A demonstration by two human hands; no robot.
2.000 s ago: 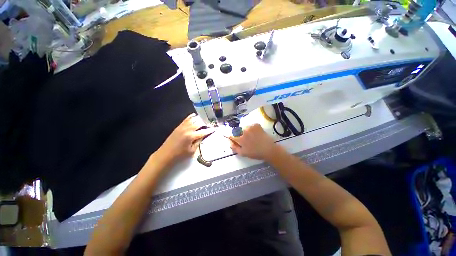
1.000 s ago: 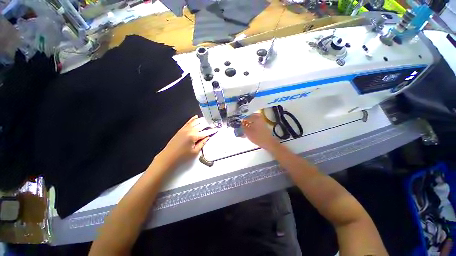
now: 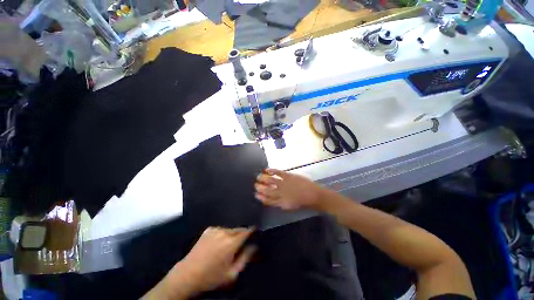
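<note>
A black fabric panel lies on the machine bed, its top end just left of the needle area, its lower part hanging over the front edge. My right hand grips the panel's right edge below the needle. My left hand, slightly blurred, pinches the same edge lower down, over the table's front edge. The white sewing machine has its presser foot near the panel's top right corner. The black stack of panels lies at the left.
Black-handled shears and a yellow ring lie below the machine arm. A ruffled black bundle is at far left. Taped cardboard with a small square object sits at the left corner. Grey fabric lies behind. A blue bin is at right.
Both hands have moved down from the needle area toward the front edge and now hold a separate black panel. The black stack's edge has moved up and left, showing more white bed.
</note>
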